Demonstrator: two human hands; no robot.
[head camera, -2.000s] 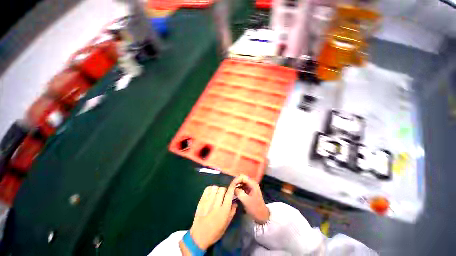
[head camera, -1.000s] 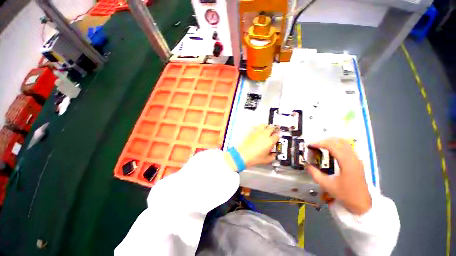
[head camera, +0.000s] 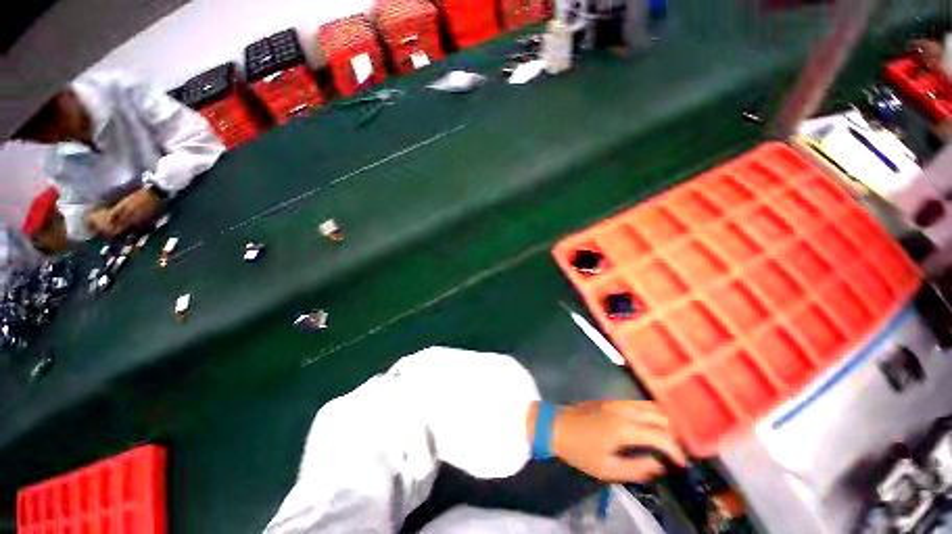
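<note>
My left hand (head camera: 616, 440), with a blue wrist strap, is at the near corner of the orange-red pocket tray (head camera: 684, 362). Its fingers are curled and blurred beside something dark; I cannot tell if it holds anything. My right hand is not in view. Two black square modules sit in the tray's left-edge pockets, one (head camera: 587, 260) behind the other (head camera: 621, 305). The other visible pockets look empty. A thin white pointed tool (head camera: 597, 334) lies on the green belt against the tray's left edge. Blurred black-and-silver fixtures (head camera: 908, 488) are cut off at lower right.
Small parts with pale faces (head camera: 331, 228) lie scattered on the green belt (head camera: 438, 229). Another red tray (head camera: 94, 495) is at lower left. A person in white (head camera: 146, 136) works at upper left. Red and black trays (head camera: 344, 52) stand along the far edge. A black part cluster (head camera: 900, 368) lies at right.
The view has swung left, bringing the belt and person in. My left hand has left the fixtures and is at the tray's near corner. My right hand, earlier holding a dark module, is out of view.
</note>
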